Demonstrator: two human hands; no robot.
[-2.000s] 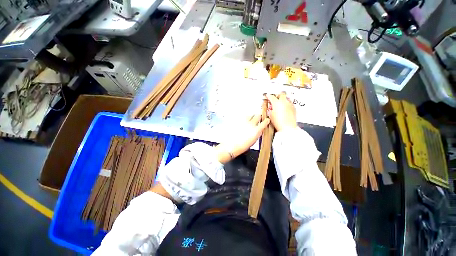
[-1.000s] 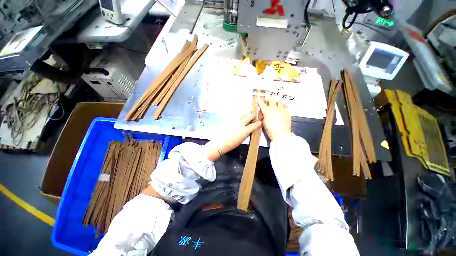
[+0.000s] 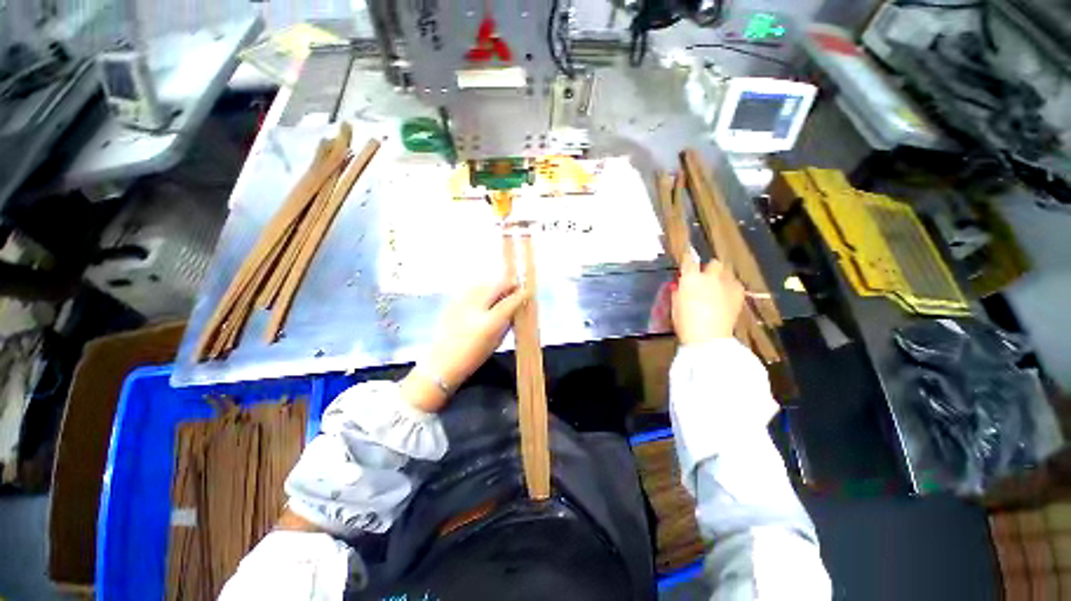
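A pair of brown straps (image 3: 532,399) runs from the white template (image 3: 411,241) under the machine head down onto the dark apron. My left hand (image 3: 476,329) has its fingertips on these straps near the table's front edge. My right hand (image 3: 708,303) is at the right strap pile (image 3: 719,217), covering part of it. A small red-pink tool (image 3: 665,303), perhaps thread snips, shows at its palm, mostly hidden by the fingers. Whether this hand also grips a strap is unclear. The left strap pile (image 3: 282,247) lies fanned on the metal table.
The grey machine head (image 3: 476,100) stands behind the template, with green and yellow-orange parts below it. A blue bin of straps (image 3: 118,493) is at lower left beside a cardboard box (image 3: 76,440). A second blue bin (image 3: 685,575) is under the table. A control panel (image 3: 763,115) stands right rear.
My right hand has left the strap pair at the template and moved right to the right pile. My left hand stays on the pair. The view has turned right, and green parts now show under the head.
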